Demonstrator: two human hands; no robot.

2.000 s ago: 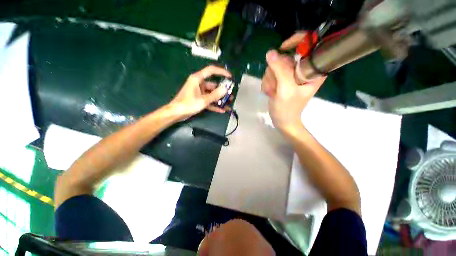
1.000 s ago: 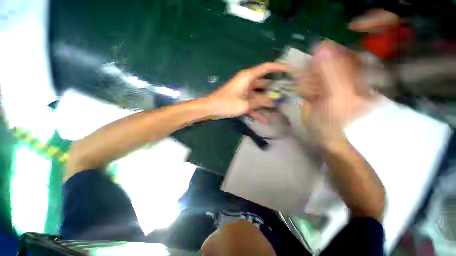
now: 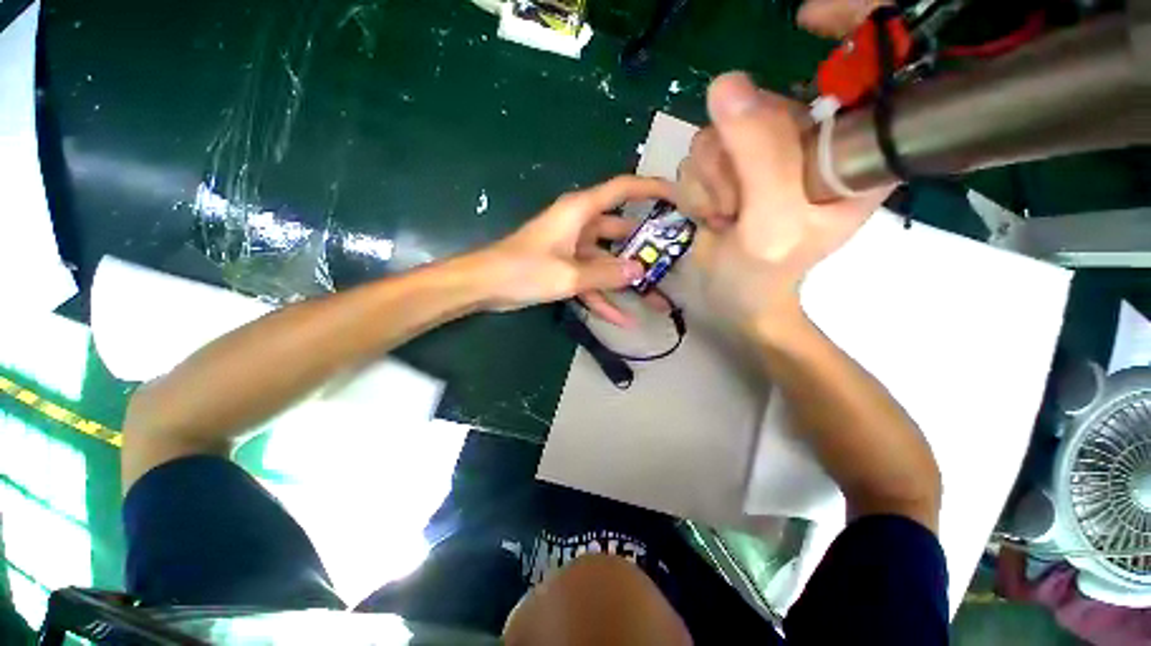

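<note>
My left hand holds a small circuit board module between thumb and fingers, its face with white, silver and yellow parts turned up. A black cable lead hangs from it in a loop over the grey cardboard sheet. My right hand is closed round the near end of the thick grey-brown glue dispensing gun, which has a red part and a black tie. The right fingers are beside the module. The gun's tip is hidden by the hand.
White paper lies right of the cardboard, and more paper lies at the lower left. A white desk fan stands at the right edge. The glossy dark-green bench has a yellow-and-white piece at the top.
The camera view has shifted. The module and both hands now sit further right than two seconds ago, closer together, with the module over the cardboard's edge. The blur of one second ago has gone.
</note>
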